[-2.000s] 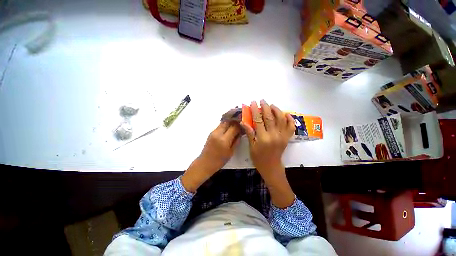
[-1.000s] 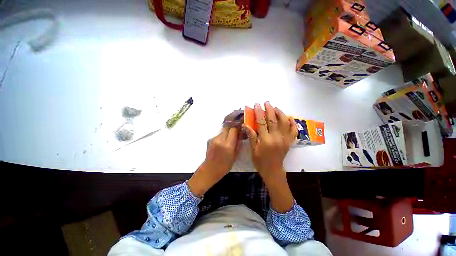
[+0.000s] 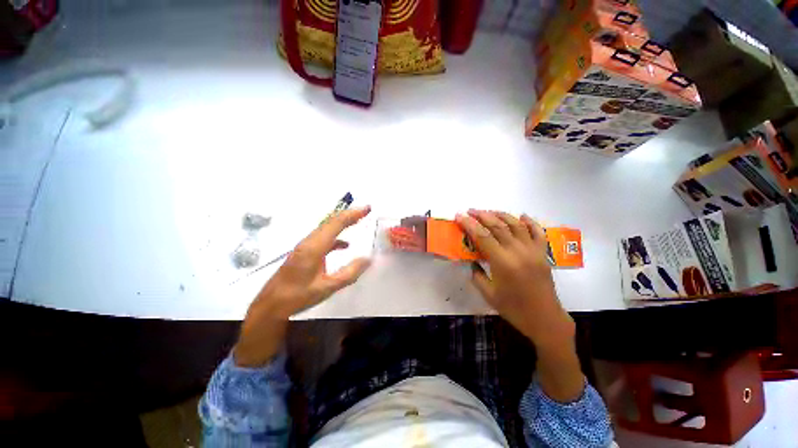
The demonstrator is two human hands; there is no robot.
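An orange retail box (image 3: 448, 239) lies flat near the table's front edge. Its left end shows red-orange and dark contents (image 3: 406, 234), with a clear bag edge sticking out to the left. My right hand (image 3: 512, 262) rests on top of the box, fingers over its middle, holding it. My left hand (image 3: 317, 264) is off the box to its left, fingers spread, empty. A slim yellow-green item with a dark end (image 3: 342, 206) is partly hidden behind my left hand.
Two small grey-white lumps (image 3: 247, 255) lie at left. A phone (image 3: 357, 54) leans on a red and gold bag (image 3: 404, 39). Packed boxes (image 3: 604, 101) stand at back right. An open box (image 3: 678, 261) lies at right. A red stool (image 3: 696, 398) is below.
My left hand has let go of the box end and moved left, opening. The contents at the box's left end now show. My right hand remains on the box.
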